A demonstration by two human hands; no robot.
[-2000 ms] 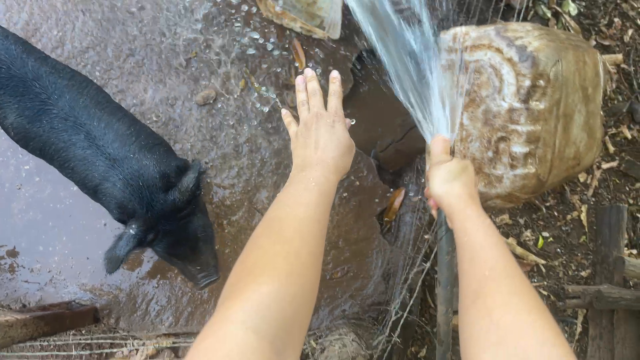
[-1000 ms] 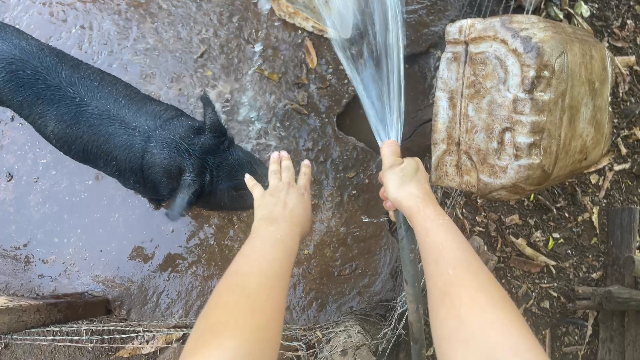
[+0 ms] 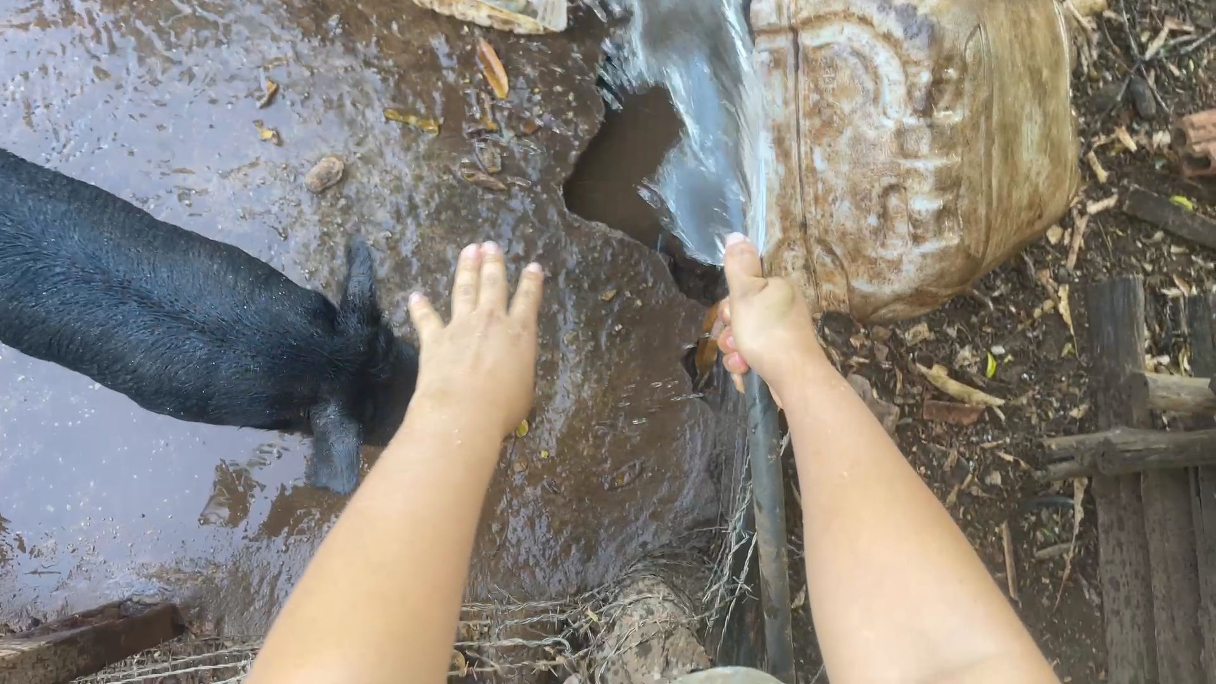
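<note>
My right hand [image 3: 768, 318] grips the end of a dark hose [image 3: 769, 532], its thumb at the mouth. Water [image 3: 708, 123] fans from it toward the top of the view, over a muddy hole [image 3: 622, 166] in the wet floor. Held out with fingers apart, my left hand [image 3: 480, 342] holds nothing. Just left of that hand is the head of a black pig [image 3: 180, 304], partly hidden behind the hand and forearm. A large mud-stained plastic container [image 3: 902, 142] lies right of the spray.
Wire fencing [image 3: 532, 636] and a wooden post [image 3: 655, 627] run along the bottom. Wooden poles [image 3: 1121, 451] stand at the right, beside leaf-littered soil [image 3: 1007, 361]. A cut container [image 3: 503, 11] shows at the top edge. Leaves and a stone [image 3: 325, 174] lie on the wet floor.
The pig's snout, in view two seconds ago, is now hidden by my left hand and forearm. The water spray has swung rightward, nearer the large container. My right hand keeps its grip on the hose.
</note>
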